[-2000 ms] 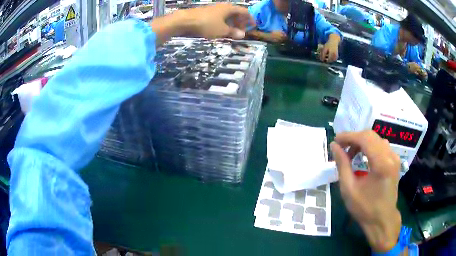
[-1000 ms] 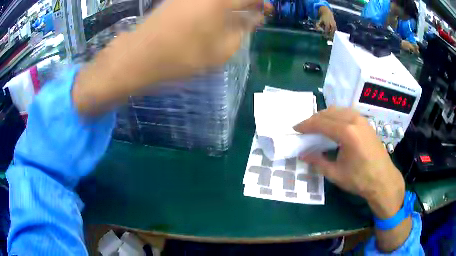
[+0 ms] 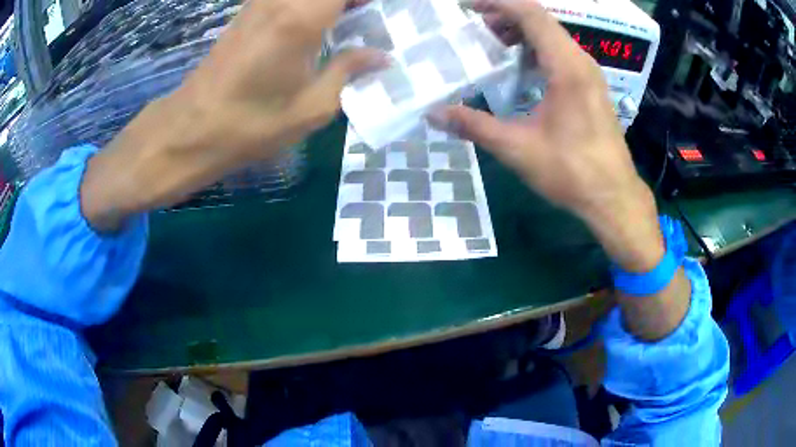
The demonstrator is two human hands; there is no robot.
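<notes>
A release liner sheet with grey die-cut pads (image 3: 428,65) is held up between my hands, tilted and a little blurred. My left hand (image 3: 288,79) grips its left edge with thumb and fingers; its fingertips are partly cut off by the top edge. My right hand (image 3: 559,113) holds its right side, thumb under the lower edge. A second sheet (image 3: 408,194) lies flat on the green mat below, with rows of grey L-shaped pads and small grey rectangles. Whether my left fingers also hold a small module cannot be told.
Clear blister trays (image 3: 174,87) stand at the left, partly behind my left arm. A white power supply (image 3: 602,44) with red digits is at upper right. Black bench units (image 3: 724,148) stand far right. Crumpled white liner (image 3: 188,409) lies below the wood edge (image 3: 349,349).
My left hand has come from over the trays to the sheet. My right hand has lifted the folded sheet off the lower one. The view has tipped down towards the bench edge.
</notes>
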